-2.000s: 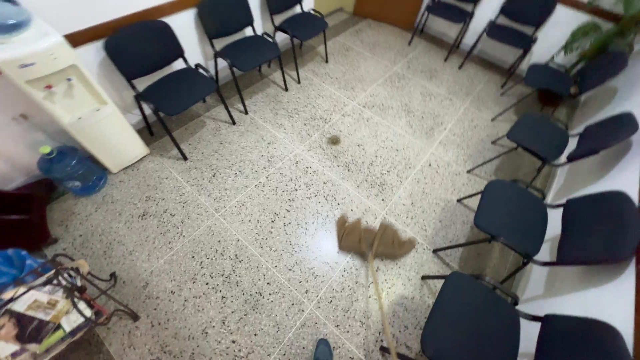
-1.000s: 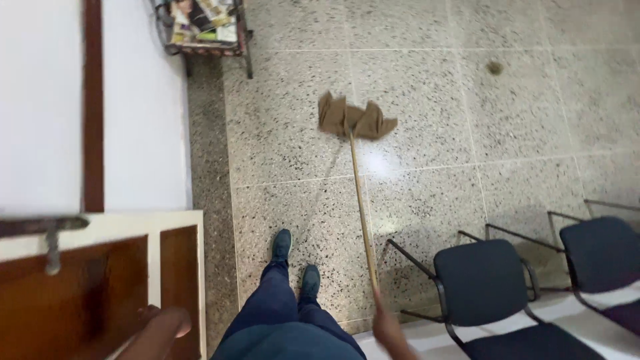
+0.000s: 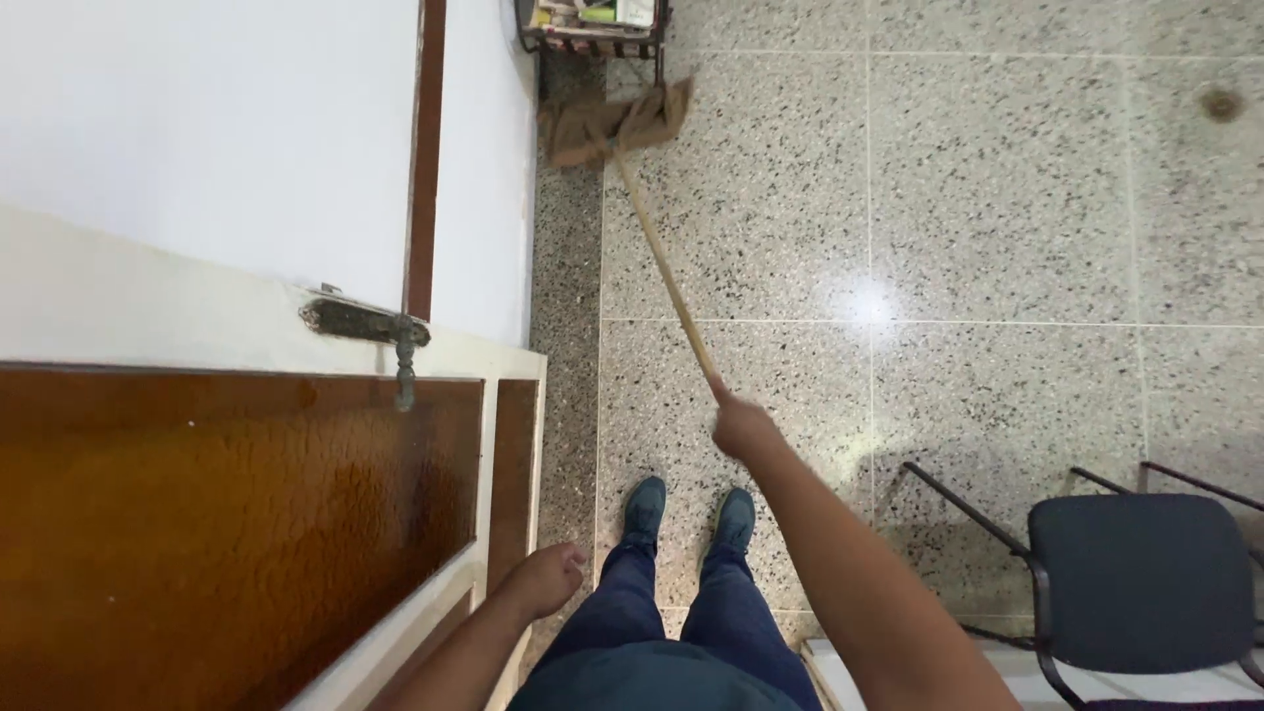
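My right hand (image 3: 748, 427) is closed around the upper end of a wooden mop handle (image 3: 664, 267), which slants up and left across the floor. At its far end a brown mop cloth (image 3: 622, 126) lies on the floor, beside the wall and just below the legs of a magazine rack. The cloth is a little blurred. My left hand (image 3: 553, 578) is at the lower left near the door's edge, its fingers curled with nothing seen in them.
A white door with amber textured panes (image 3: 247, 513) and a metal handle (image 3: 405, 365) fills the left. The magazine rack (image 3: 592, 39) stands by the wall at the top. A dark chair (image 3: 1141, 583) is at the lower right. A small brown clump (image 3: 1222, 103) lies on the speckled floor.
The mop cloth has moved left across the floor, to beside the wall and the rack. The view has turned a lot since two seconds ago.
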